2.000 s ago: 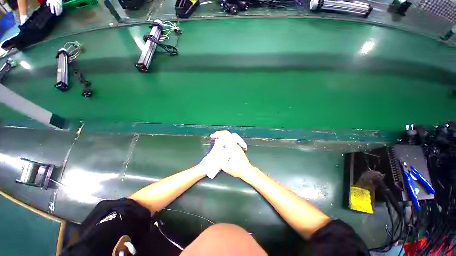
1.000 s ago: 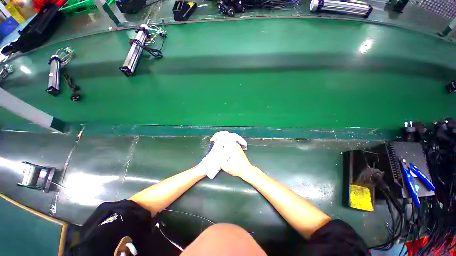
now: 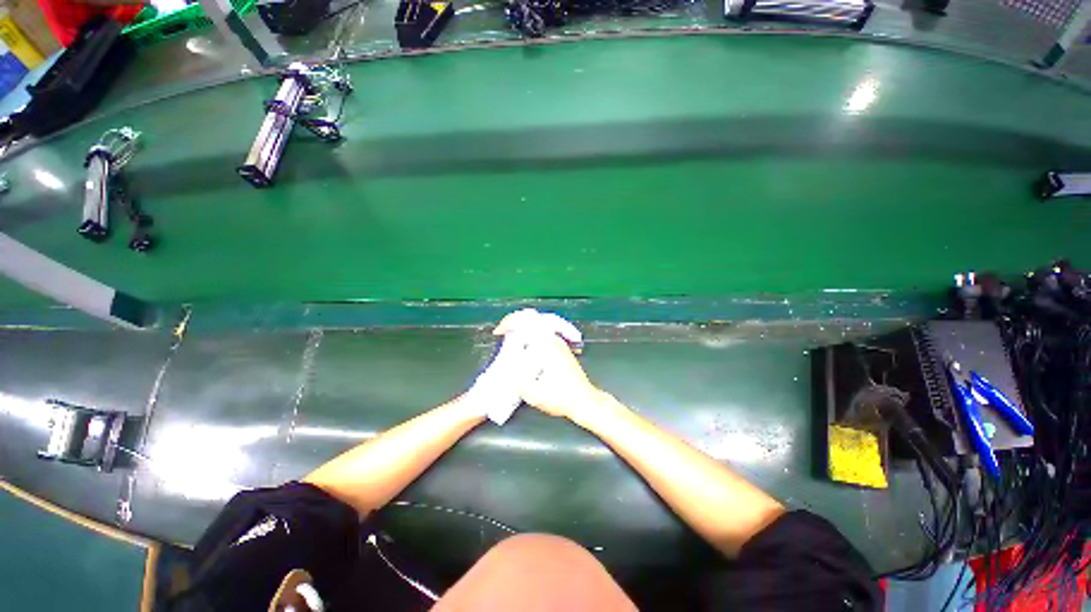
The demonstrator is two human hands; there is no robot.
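My left hand [image 3: 499, 380], in a white cotton glove, rests at the bench edge beside the green conveyor belt. My right hand [image 3: 553, 373], bare, lies against and over it. The two hands are clasped together; no tool or part shows in them. The fingers overlap and glare washes them out, so I cannot tell whether something small is between them. A thin solder wire [image 3: 461, 510] lies on the dark-green bench [image 3: 670, 418] near my body.
Tube units [image 3: 273, 129] [image 3: 96, 194] lie on the belt [image 3: 574, 215] at left; another [image 3: 1068, 184] shows at the right edge. A dark soldering-iron stand [image 3: 841, 395] with yellow sponge [image 3: 858, 457], blue-handled cutters [image 3: 983, 412] and tangled black cables [image 3: 1059, 383] are right. A solder reel [image 3: 81, 434] is left.
The tube units on the left of the belt have moved further left. Another unit has come in at the right edge. My hands stay clasped in the same place.
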